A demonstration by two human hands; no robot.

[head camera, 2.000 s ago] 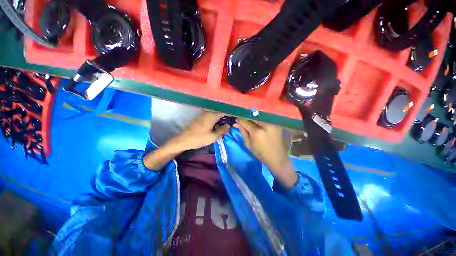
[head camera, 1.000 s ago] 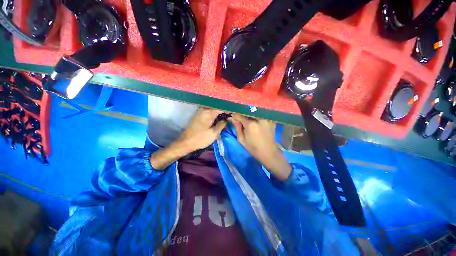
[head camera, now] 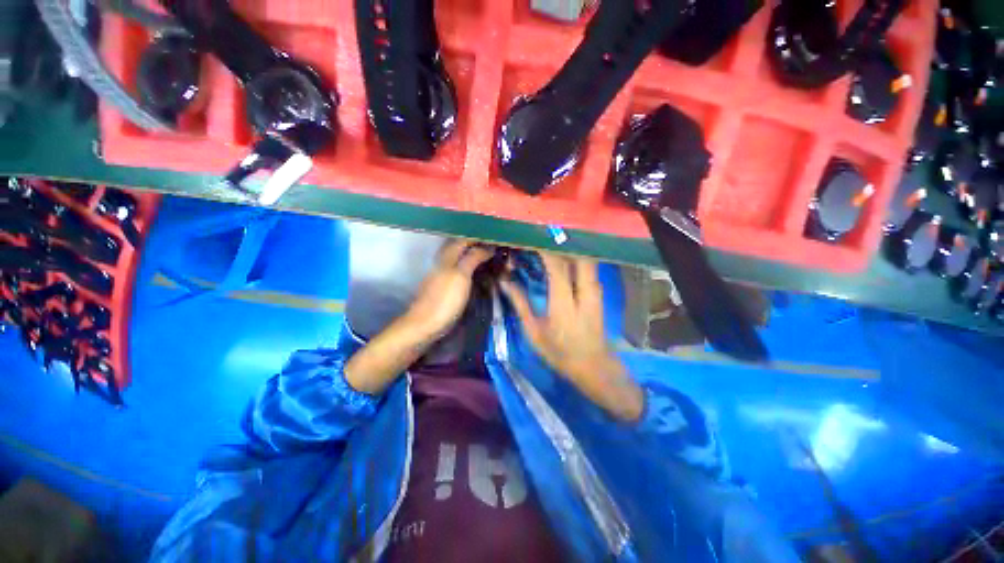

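My left hand [head camera: 432,310] is just below the bench edge, over my lap, with its fingertips on a small black watch part [head camera: 492,268]. A dark strip hangs below it between the hands; its shape is blurred. My right hand [head camera: 573,335] is beside it on the right, fingers spread, its nearest fingertips close to the part. Contact there is unclear. The orange-red foam tray [head camera: 468,176] above holds black strapped watches [head camera: 539,143] and a strapless watch head [head camera: 839,201] at its right.
The green bench edge [head camera: 440,223] runs just above my hands. One black strap [head camera: 705,291] hangs over it at right. A silver-framed piece [head camera: 286,178] juts from the tray's left edge. Another tray of black parts [head camera: 121,319] is at far left; loose watch heads [head camera: 916,240] lie at right.
My right hand's fingers have spread and moved off the part. My left hand stays on it. A dark strip now shows between my hands. The view has shifted slightly.
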